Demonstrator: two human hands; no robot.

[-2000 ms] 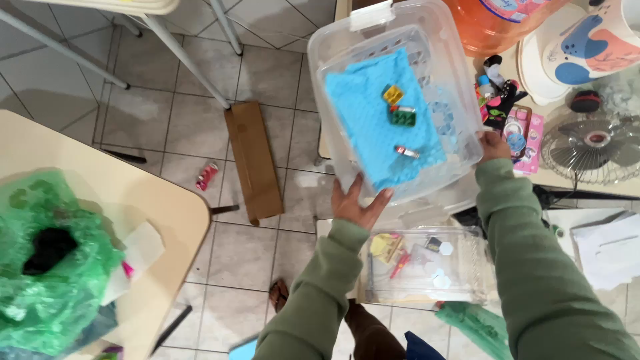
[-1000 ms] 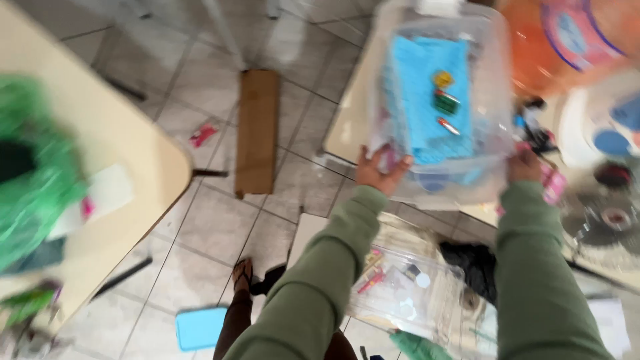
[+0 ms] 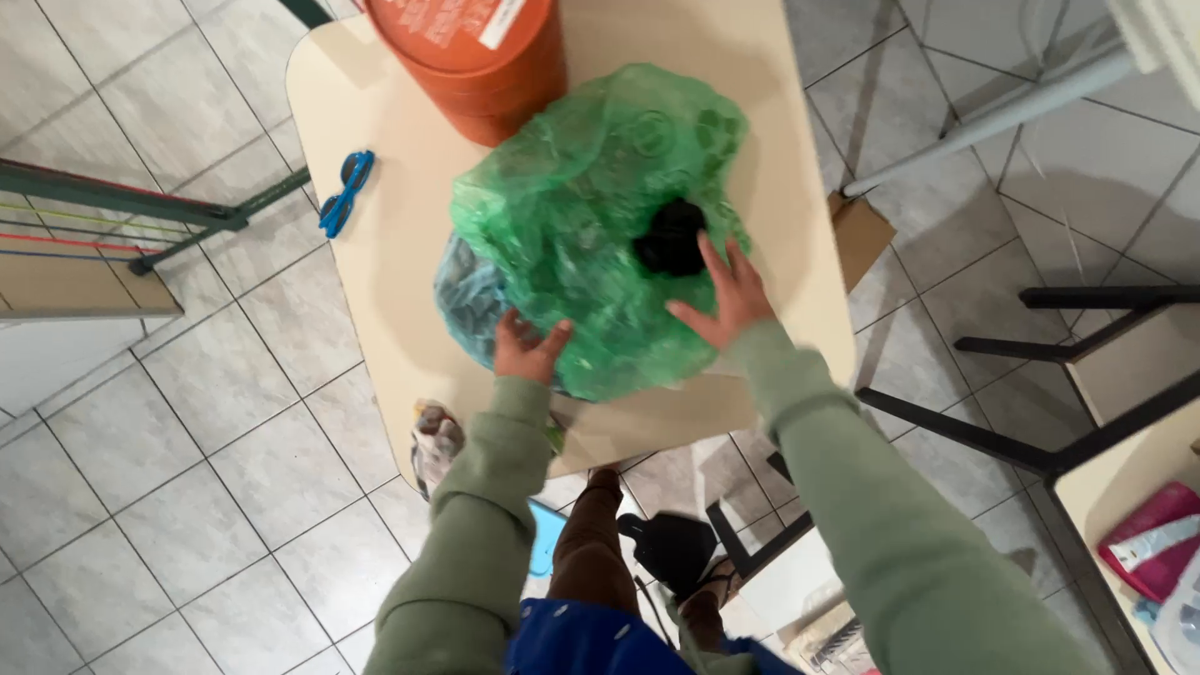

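A crumpled green translucent plastic bag [image 3: 600,216] lies on a cream table [image 3: 403,328], with a black item [image 3: 673,238] on its right part; what the item is cannot be told. My right hand [image 3: 727,295] is spread at the bag's right side, its fingertips close to the black item. At the bag's lower left is my left hand [image 3: 528,349], fingers apart, beside a bluish plastic bag [image 3: 466,295]. Neither hand shows anything gripped, though whether the fingertips touch the bags is unclear.
An orange-red tub [image 3: 478,66] stands behind the green bag. Blue-framed sunglasses [image 3: 347,194] lie near the table's left edge. A small patterned object [image 3: 436,445] sits at the near left corner. Black metal furniture legs [image 3: 966,431] reach across on the right.
The view has swung a long way to the table with the green bag. My hands have let go of the clear plastic box with the blue cloth, and are now at the bag.
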